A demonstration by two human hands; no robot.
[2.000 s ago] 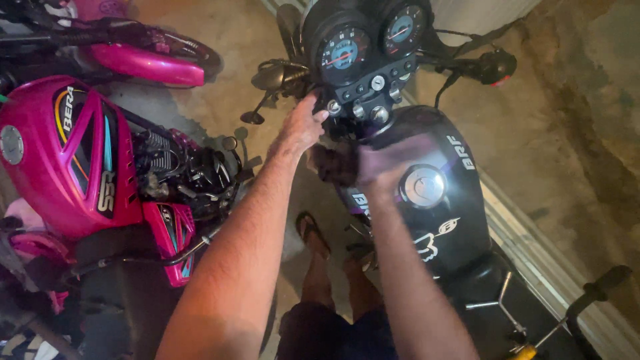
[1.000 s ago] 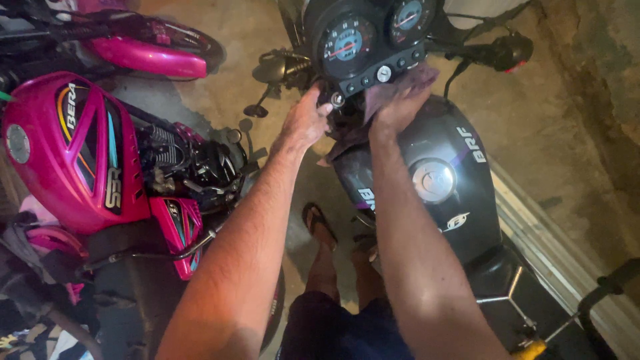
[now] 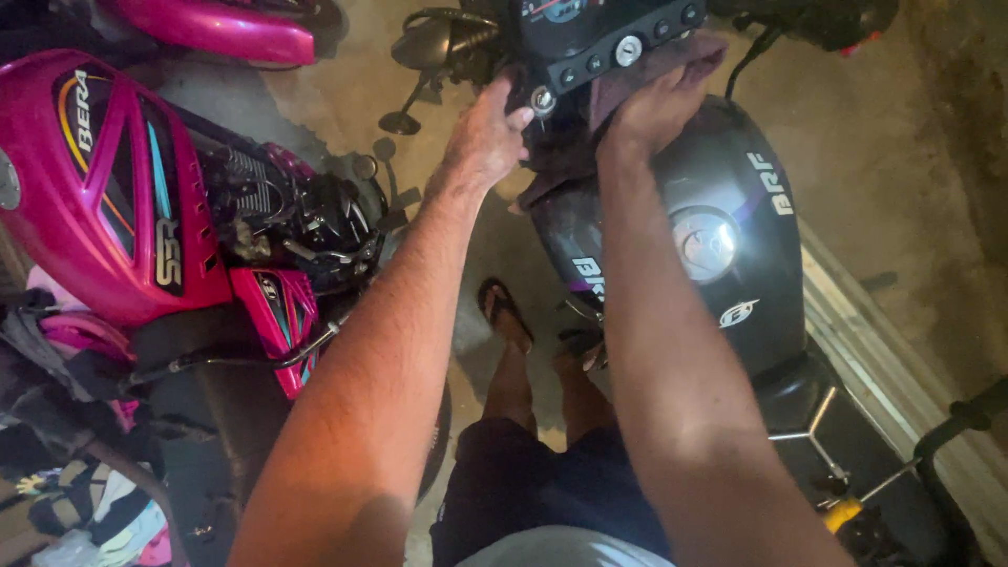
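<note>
A black motorcycle's instrument cluster [image 3: 602, 55] is at the top centre, with a round chrome fork cap [image 3: 542, 101] at its lower left. My left hand [image 3: 488, 134] rests against the dark parts beside that cap, thumb close to it; its other fingertips are hidden behind the cluster. My right hand [image 3: 657, 110] is on a dull purple cloth [image 3: 705, 59], pressed along the lower edge of the cluster, palm largely over the cloth. Below lies the black fuel tank [image 3: 748, 260] with its bright metal filler cap [image 3: 705, 244].
A pink motorcycle [image 3: 110, 189] stands at the left. On the black seat [image 3: 850, 417] lie a three-armed metal wrench [image 3: 811, 429] and a yellow-handled tool [image 3: 843, 516]. A mirror [image 3: 400, 122] juts out near my left hand. Clothing [image 3: 118, 504] is heaped at lower left.
My right hand and the cloth have moved from beside my left hand, over the front of the tank, to the right along the cluster's lower edge. My left hand has stayed by the fork cap.
</note>
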